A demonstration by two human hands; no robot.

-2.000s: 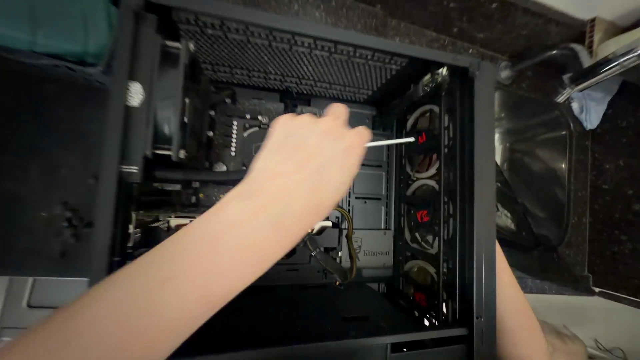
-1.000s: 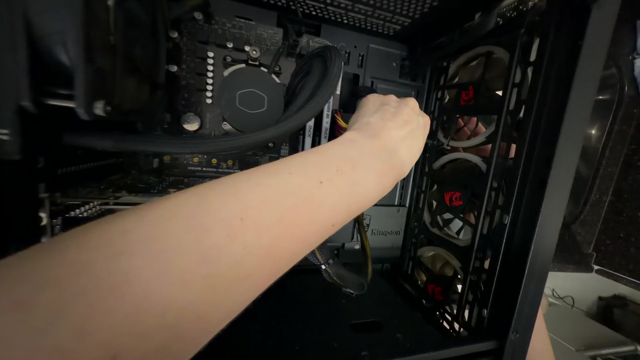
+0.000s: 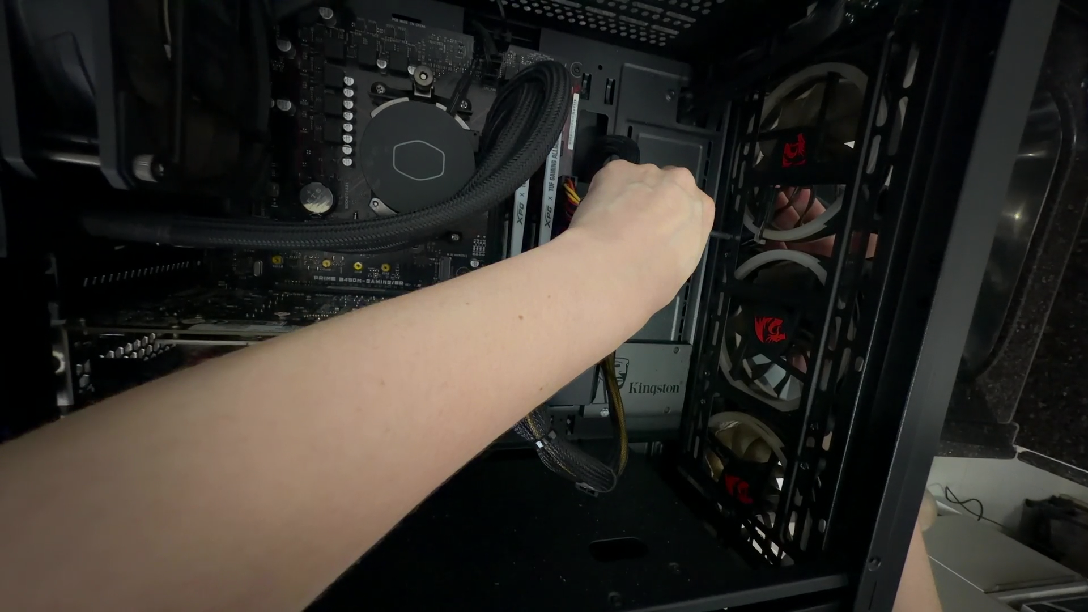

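Note:
My left hand (image 3: 650, 225) reaches in from the lower left, curled in a fist inside an open black computer case (image 3: 960, 255). A thin stick (image 3: 728, 235) runs from the fist toward the front fans; its tip is hard to make out. Behind the blades of the top fan (image 3: 829, 89), parts of my right hand (image 3: 803, 212) show from outside the case; whether it grips anything is hidden. Below are a middle fan (image 3: 769, 331) and a bottom fan (image 3: 744, 450), all with red logos. A Kingston solid-state drive (image 3: 654, 387) lies beneath my left wrist.
Left of my hand are a round pump block (image 3: 416, 157), black braided coolant tubes (image 3: 382, 229) and memory sticks (image 3: 551, 191). A sleeved cable bundle (image 3: 569, 463) hangs low under my forearm. A metal sink (image 3: 1011, 255) stands right of the case.
The view has moved much closer to the case. Fingers of my right hand now show behind the top fan. The white stick, plain two seconds ago, is now mostly hidden by my left hand.

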